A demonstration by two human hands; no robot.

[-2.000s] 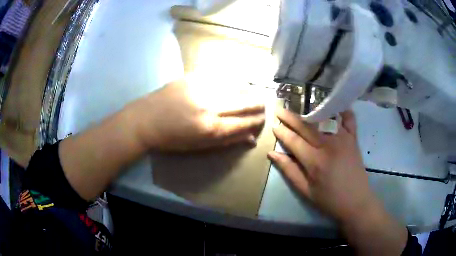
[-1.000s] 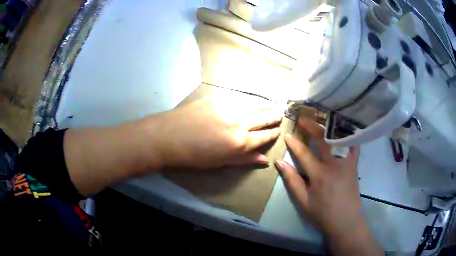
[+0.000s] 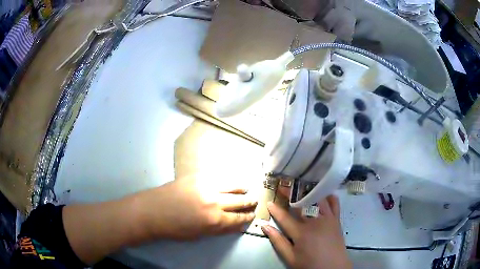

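Observation:
A brown fabric piece (image 3: 189, 149), washed out by the lamp, lies flat at the left of the white sewing machine head (image 3: 310, 131) and runs to the needle area (image 3: 270, 181). My left hand (image 3: 210, 210) rests flat on its near part, fingers pointing right. My right hand (image 3: 308, 234) lies below the machine head, fingertips at the fabric's narrow right edge near the foot. Neither hand is closed on it. The needle tip is hidden by glare. A narrow folded brown strip (image 3: 221, 122) lies beyond the piece.
The lamp (image 3: 252, 89) hangs left of the head on a metal flexible neck. Brown pieces (image 3: 247, 34) lie behind it, beside a cream trough (image 3: 421, 55). Dark red snips (image 3: 387, 200) lie right of the needle. A tan board (image 3: 31, 131) with shiny edging stands at left.
The view has shifted, showing more behind the machine. The fabric has moved away from me past the needle; less of it shows on the near side of my hands. Both hands remain beside the foot.

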